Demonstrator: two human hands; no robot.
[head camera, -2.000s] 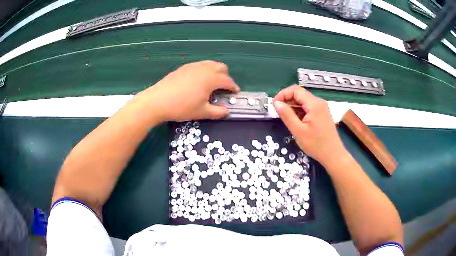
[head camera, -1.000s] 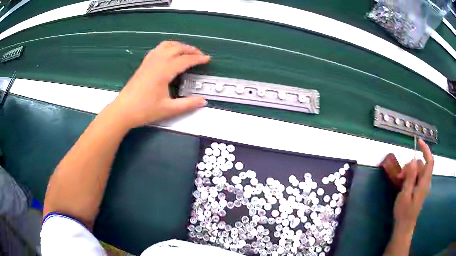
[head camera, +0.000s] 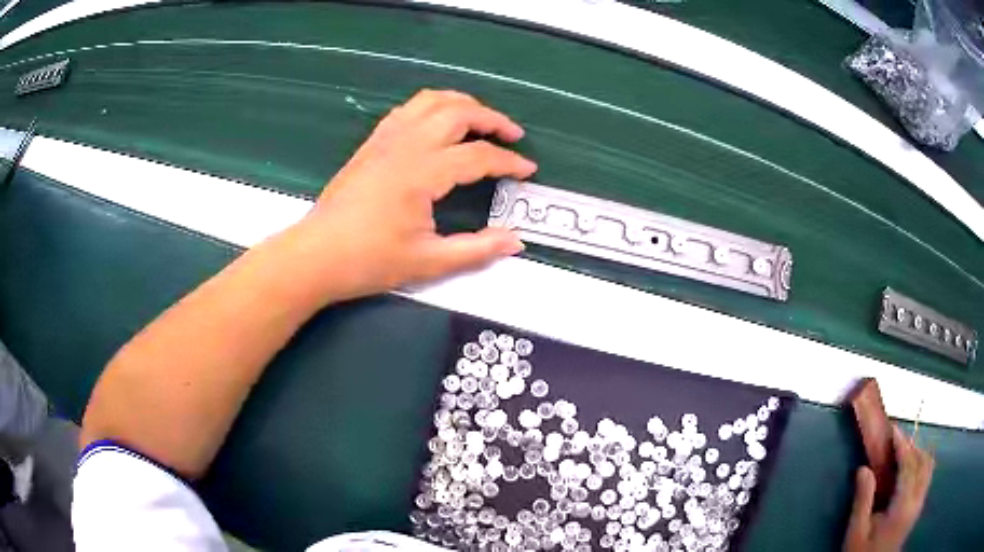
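A silver-grey housing strip (head camera: 647, 239) lies on the green belt, with round seats and wavy ribs; one seat shows a dark spot. My left hand (head camera: 415, 205) is around its left end, thumb at the near edge and fingertips at the far edge. My right hand (head camera: 898, 498), cut off by the bottom edge, holds a reddish-brown wooden block (head camera: 872, 431) right of the tray. A thin pale stick (head camera: 918, 418) sticks up from its fingers. A black tray (head camera: 647, 380) below the strip holds many small clear and white discs (head camera: 604, 474).
Another grey housing (head camera: 928, 325) lies on the belt at the right, and a small one (head camera: 43, 77) at the far left. A white rail (head camera: 615, 315) runs between belt and worktop. A clear bag of small parts (head camera: 906, 92) lies at the top right.
The view has swung right. My left hand has closed in around the large strip's end. My right hand has left the smaller housing on the right and taken hold of the wooden block.
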